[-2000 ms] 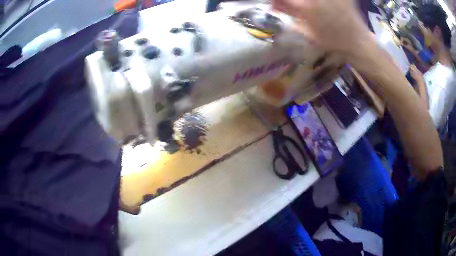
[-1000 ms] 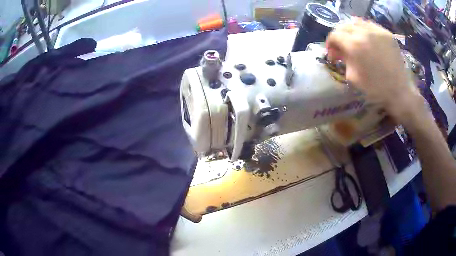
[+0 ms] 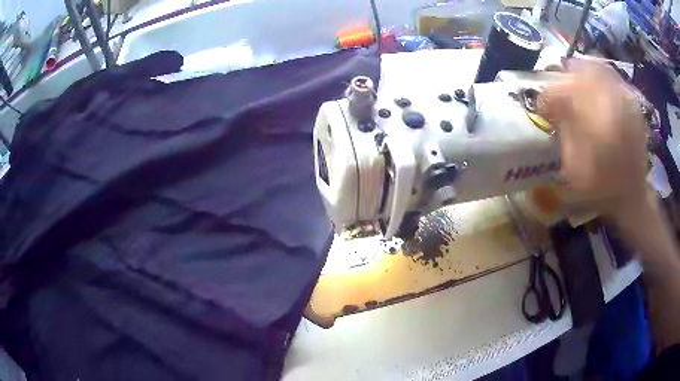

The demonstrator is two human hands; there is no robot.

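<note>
The white sewing machine point(image 3: 485, 164) with purple lettering stands on its stained yellow-brown bed point(image 3: 403, 279). My right hand point(image 3: 600, 138) is blurred, over the top right part of the machine head, beside the small fittings there. Its fingers are bent, and whether they hold something cannot be told. The dark navy fabric point(image 3: 179, 201) lies wrinkled over the table left of the machine, its right edge by the needle area. My left hand is not in view.
Black-handled scissors point(image 3: 543, 290) lie right of the bed, beside a dark strip point(image 3: 580, 275) hanging over the table edge. A black thread cone point(image 3: 511, 48) stands behind the head. An orange spool point(image 3: 355, 38) lies behind. A blue basket point(image 3: 622, 335) is below right.
The view has swung left, so the machine appears further right and more fabric shows. My right hand stays at the machine top, shifted slightly right along it. The strip now shows beside the scissors.
</note>
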